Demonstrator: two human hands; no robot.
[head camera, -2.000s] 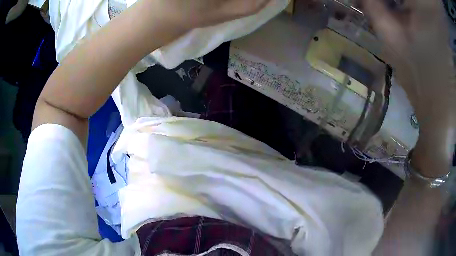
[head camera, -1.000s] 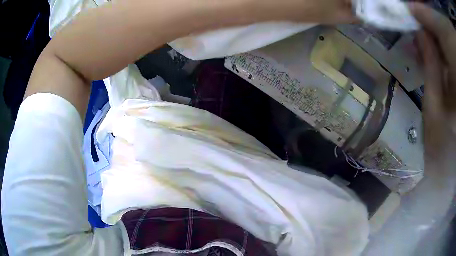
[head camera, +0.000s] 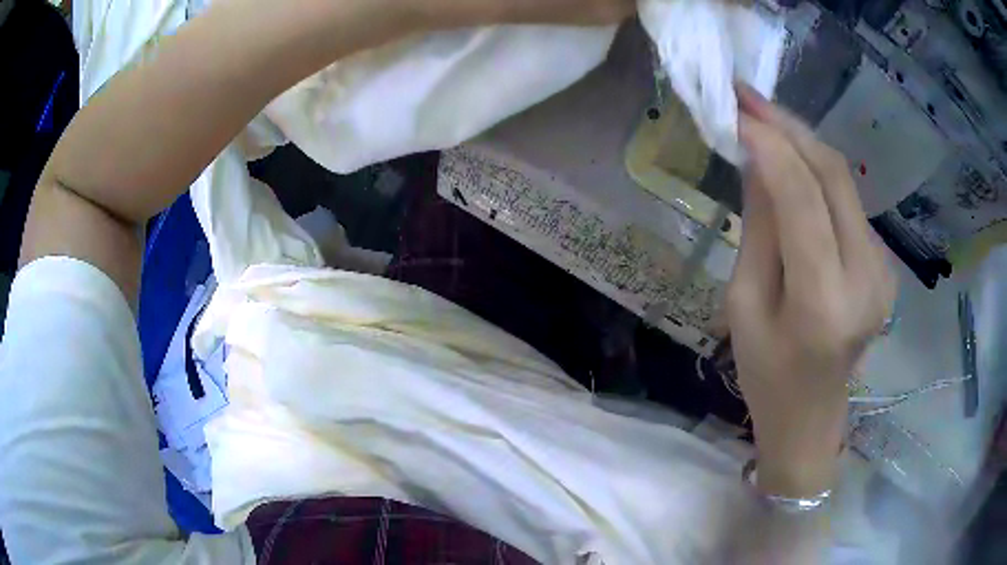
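Observation:
A white cloth piece (head camera: 707, 66) hangs gathered over the machine at the top right. My right hand (head camera: 806, 243) pinches its lower end between thumb and fingers, above the grey-white machine bed (head camera: 585, 237). My left forearm crosses the top of the view; the left hand is hidden or cut off at the top edge near the cloth. A large cream-white garment heap (head camera: 442, 397) lies across my lap, and more white cloth (head camera: 442, 94) hangs under my left forearm.
A blue bin (head camera: 171, 287) with white pieces stands at the left. The yellow-rimmed opening (head camera: 663, 166) is in the machine front. A thin dark and silver tool (head camera: 968, 353) lies at the far right. Pale threads (head camera: 911, 395) lie beside my right wrist.
My right hand has moved left and down from the right edge and now holds the cloth end. The white cloth has shifted left. The tool at far right has come into view.

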